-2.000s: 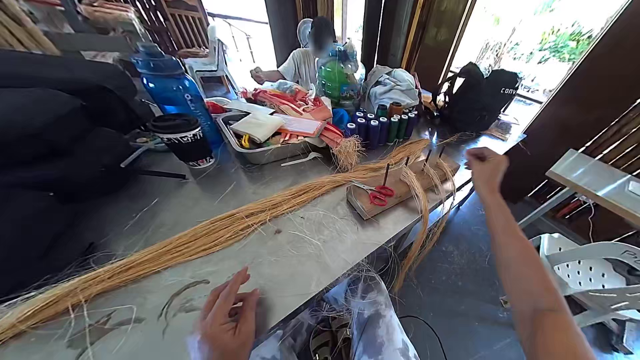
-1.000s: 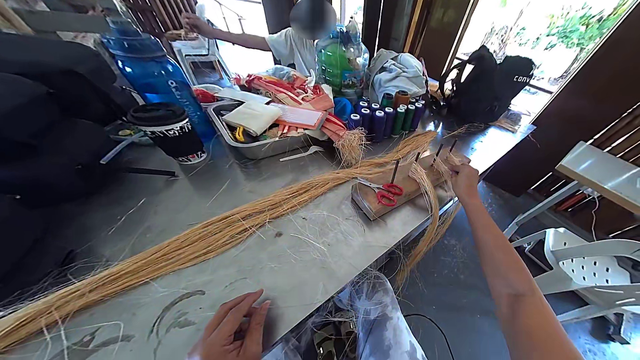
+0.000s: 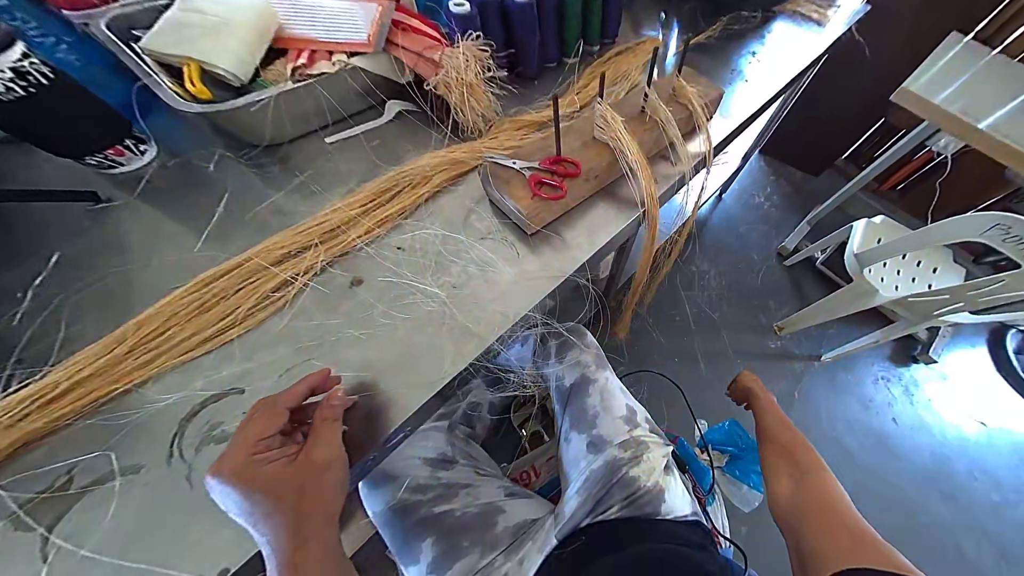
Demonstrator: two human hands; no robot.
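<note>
My left hand (image 3: pixel 292 448) is over the table's near edge, fingers bent, thumb near the index finger; nothing thick shows in it. My right hand (image 3: pixel 750 390) hangs low over the floor, right of my knees, its fingers curled; whether it holds anything is not visible. A long bundle of tan plant fibres (image 3: pixel 320 248) runs diagonally along the metal table (image 3: pixel 416 280). A wooden block with upright metal pins (image 3: pixel 520 196) sits at the table's front edge, hanks of fibre (image 3: pixel 632 168) looped on the pins and draping over the edge. Red-handled scissors (image 3: pixel 548 176) lie on the block.
A metal tray (image 3: pixel 280 104) with cloths and red items stands at the back, beside thread spools (image 3: pixel 524 36) and a patterned black cup (image 3: pixel 64 104). White plastic chairs (image 3: pixel 912 264) stand at right. A blue plastic bag (image 3: pixel 732 456) and a black cable (image 3: pixel 680 392) are on the floor.
My right hand was at the fibres on the pinned block one second ago and has moved off them, down over the floor. The view has tilted down.
</note>
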